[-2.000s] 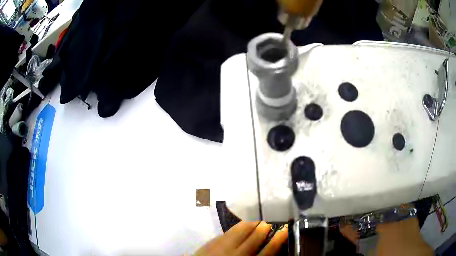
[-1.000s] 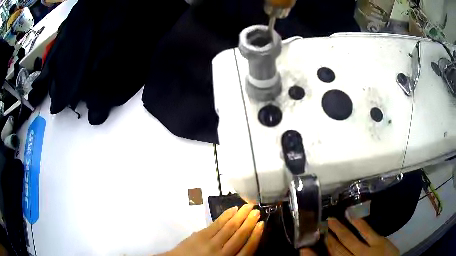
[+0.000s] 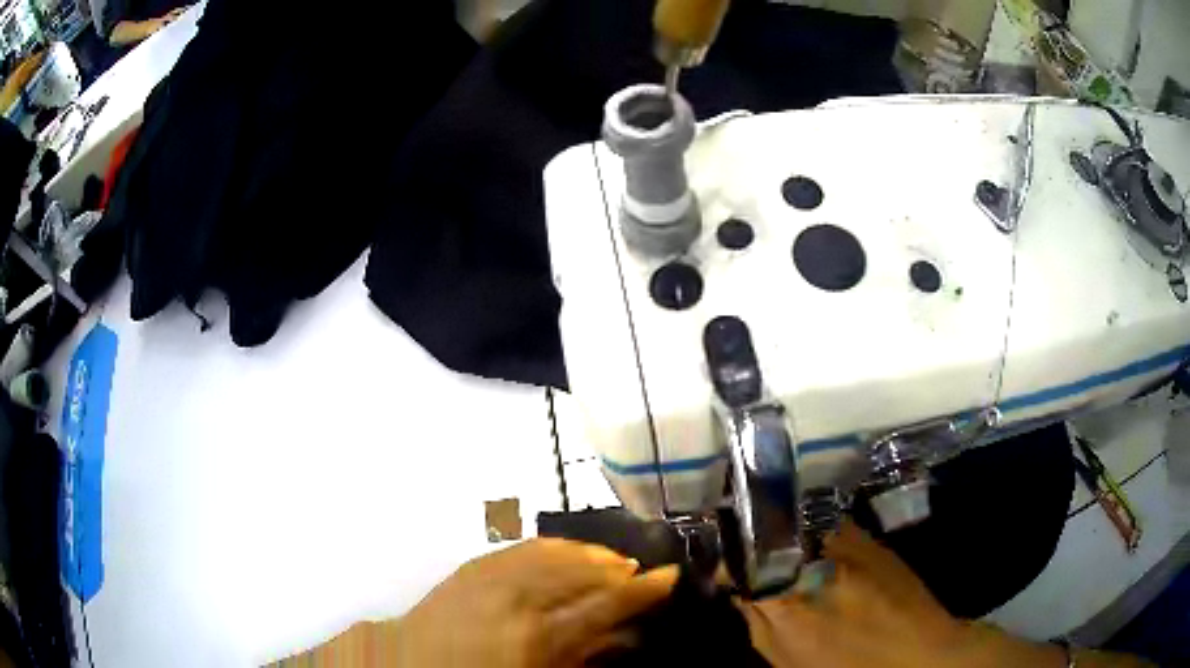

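Note:
A black cut piece [image 3: 711, 626] lies under the white machine head [image 3: 731, 457], at the needle area; part shows left of the needle and a rounded part right of it. My left hand [image 3: 522, 607] reaches in from the lower left, fingertips together on the cloth just left of the needle, gripping it. My right hand [image 3: 874, 607] is on the cloth right of the needle, behind the shiny take-up lever guard [image 3: 763, 502], which partly hides its fingers; its grip cannot be told. The needle and presser foot are mostly hidden.
A large black cloth heap [image 3: 287, 170] lies at the back left and behind the head. An orange-handled tool [image 3: 689, 24] stands in the grey knob [image 3: 653, 170]. Snips [image 3: 1109, 493] lie at the right. A person's arm [image 3: 144, 26] shows at the far upper left.
The view has shifted, showing more of the head's front and right end. My left hand has changed from flat, spread fingers to fingertips drawn together on the cloth. My right hand has moved closer to the needle.

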